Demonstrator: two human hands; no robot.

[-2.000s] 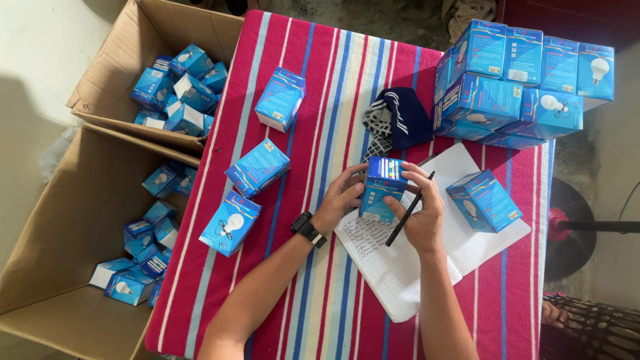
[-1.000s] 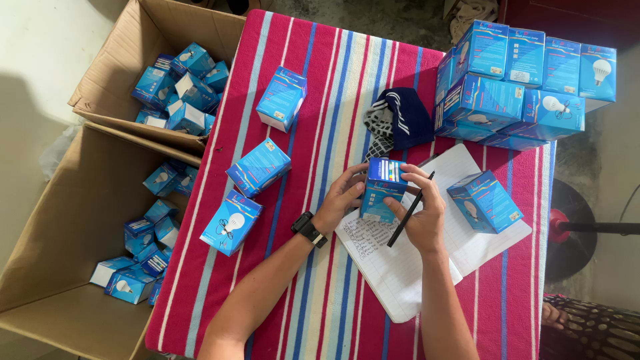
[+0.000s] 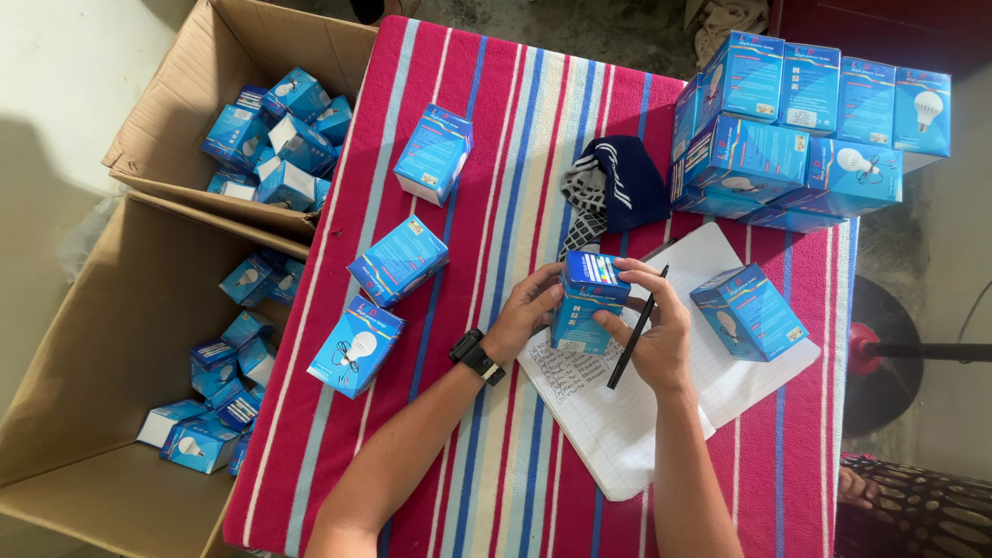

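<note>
A blue LED lamp carton (image 3: 590, 310) stands between my two hands above an open lined notebook (image 3: 612, 442) with handwriting on its left page. My left hand (image 3: 529, 310), with a black watch (image 3: 477, 357) on the wrist, grips the carton's left side. Fingertips of my right hand (image 3: 659, 325) hold its right side, and a black pen (image 3: 639, 327) slants between the fingers of that hand. Another lamp carton (image 3: 749, 312) lies on the right page. To the left on the striped cloth are three more cartons (image 3: 434, 155), (image 3: 399, 260), (image 3: 356, 346).
Stacked lamp cartons (image 3: 748, 155) fill the table's back right corner, beside a dark blue cap or cloth (image 3: 632, 184). Two cardboard boxes (image 3: 159, 128), (image 3: 74, 372) holding lamp cartons stand left of the table. Part of another person's hand (image 3: 855, 487) shows at the lower right edge.
</note>
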